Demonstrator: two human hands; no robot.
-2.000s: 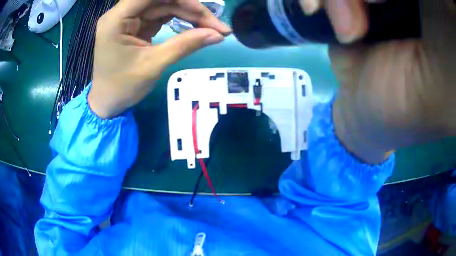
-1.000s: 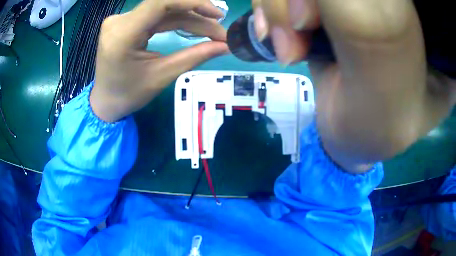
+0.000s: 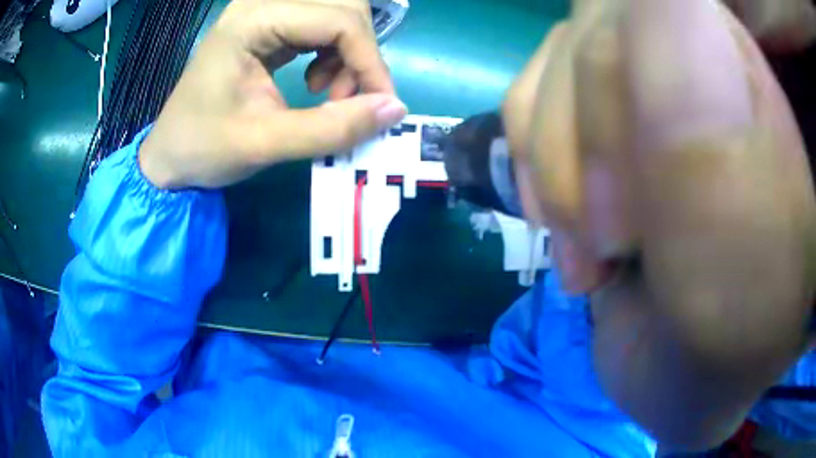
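Observation:
The white housing (image 3: 335, 215) lies on the green bench with its arch facing me; its right half is largely hidden. A black block (image 3: 435, 141) sits in its top bar. A red wire (image 3: 359, 224) runs down its left arm, and a black wire (image 3: 338, 329) hangs beside it over the bench edge. My right hand (image 3: 617, 152), blurred and close, grips the black electric screwdriver (image 3: 479, 161), whose front end is over the housing beside the block. My left hand (image 3: 295, 98) is at the housing's top edge, thumb and fingers close together; whether they pinch anything is unclear.
A bundle of black cables (image 3: 152, 76) lies at the upper left, beside a white cord (image 3: 106, 80). A white rounded object (image 3: 79, 11) is at the top left. A clear, shiny container (image 3: 388, 16) shows beyond my left hand. A small dark piece (image 3: 279, 284) lies left of the housing.
The screwdriver and my right hand have come down and nearer, from beyond the housing to over it. My left hand has moved away from the screwdriver's front end and down to the housing's top edge.

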